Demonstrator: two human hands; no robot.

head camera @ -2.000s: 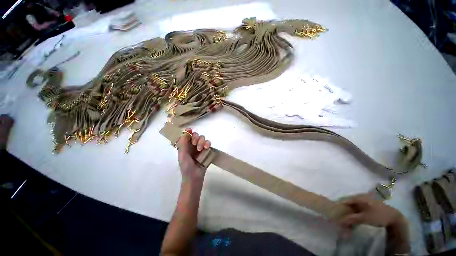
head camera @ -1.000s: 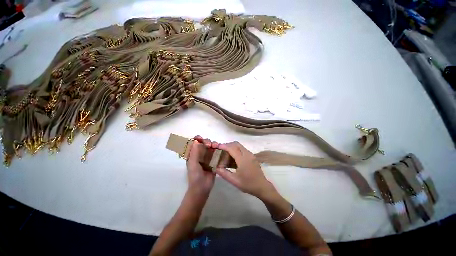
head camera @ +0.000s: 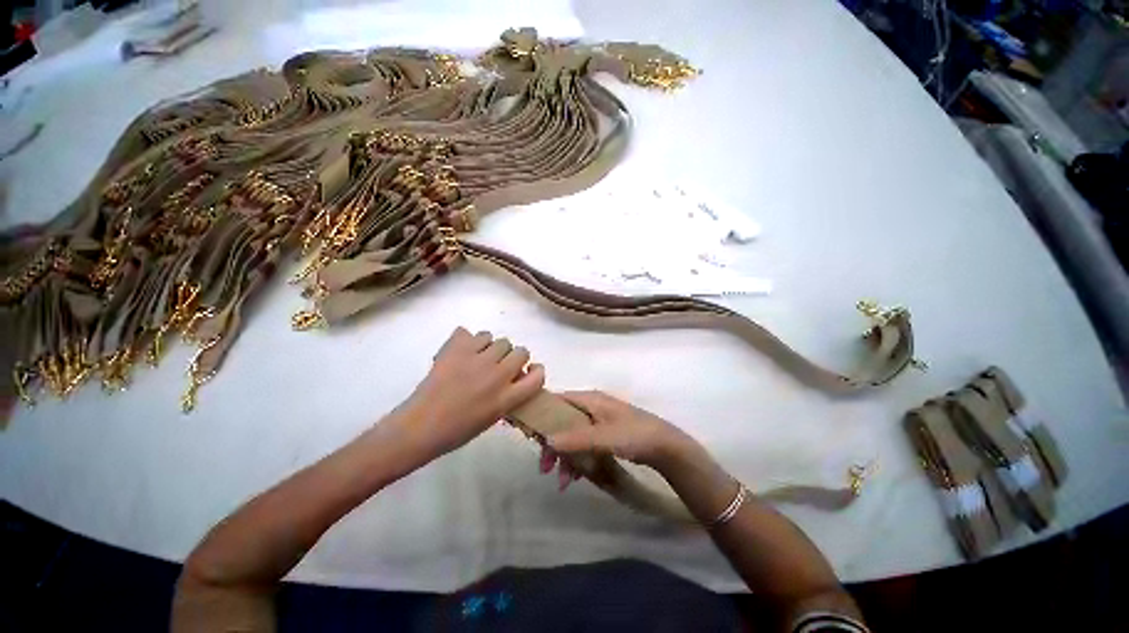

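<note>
A tan webbing strap, partly folded into a flat bundle [head camera: 542, 418], is held between both hands in front of me. My left hand [head camera: 477, 377] is closed over the upper left end of the bundle. My right hand [head camera: 613, 430] grips the lower right part, with fingertips showing beneath it. The strap's loose tail [head camera: 799, 495] runs under my right wrist to the right and ends in a gold hook [head camera: 858, 475] on the white table. The folds inside my hands are mostly hidden.
A large heap of tan straps [head camera: 372, 161] with gold hooks lies at upper left. A few long straps [head camera: 693, 309] curve right from it to gold hooks. White paper bands [head camera: 631, 241] lie beyond my hands. Banded bundles [head camera: 984, 464] lie at the right table edge.
My left hand has turned over onto the bundle, and the bundle now tilts down to the right. The loose tail has drawn closer to me. The view has shifted slightly.
</note>
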